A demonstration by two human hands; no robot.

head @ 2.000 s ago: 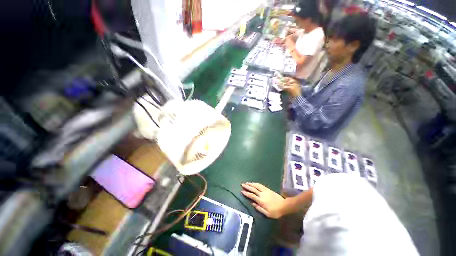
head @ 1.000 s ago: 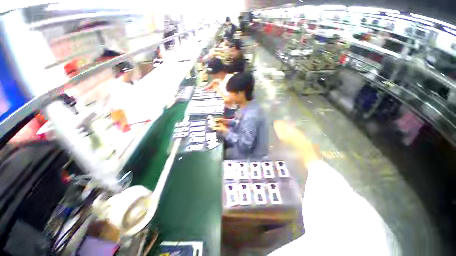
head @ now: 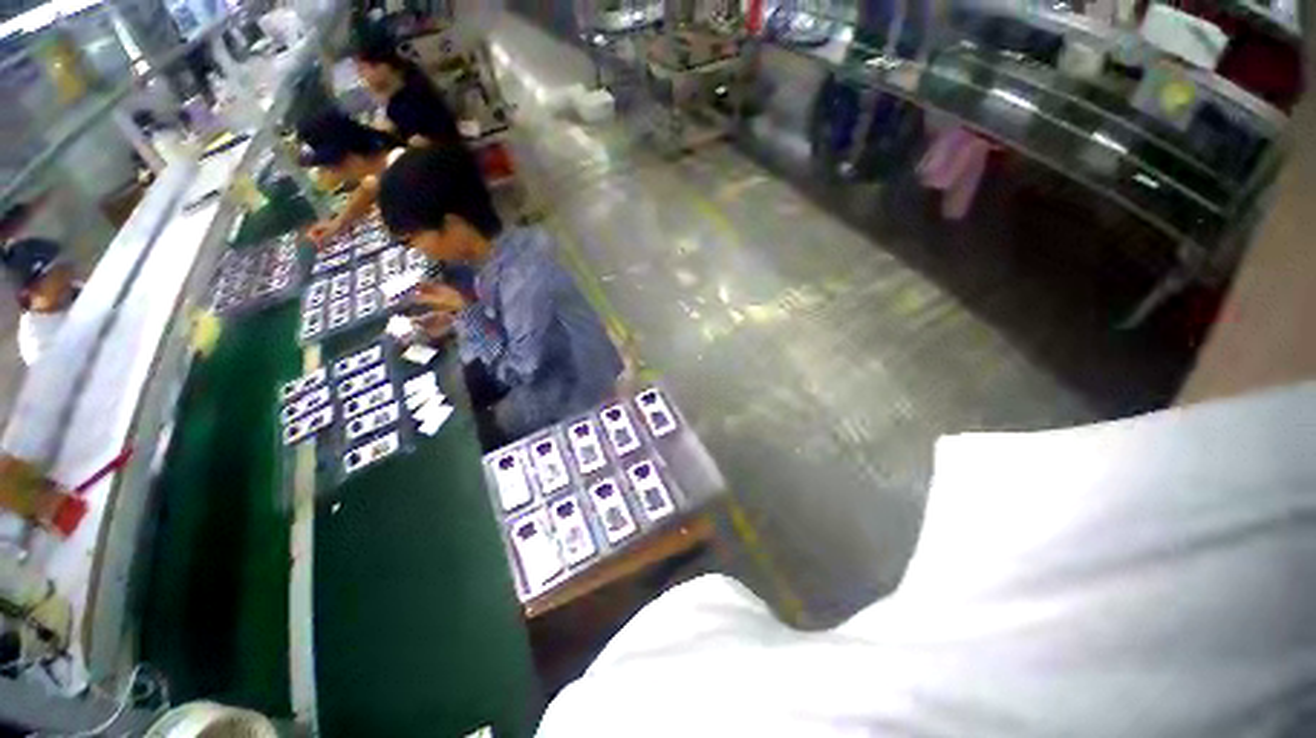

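A clear tray of white phone-sized pieces with dark marks lies on a wooden-edged surface beside the green bench, near centre. The pieces sit in two rows. Neither of my hands is in the picture. My white sleeve fills the lower right, and bare skin of a raised arm shows at the right edge, with its hand cut off. Nothing is seen touching the tray.
The green bench has a pale dividing rail. More filled trays lie further up, by a person in a checked shirt. Other people sit beyond. The fan shows at bottom left. A floor aisle and shelving are right.
The view has turned right, away from the fan and blue boards. The hand that lay on the bench, then was raised and blurred, is now out of the picture.
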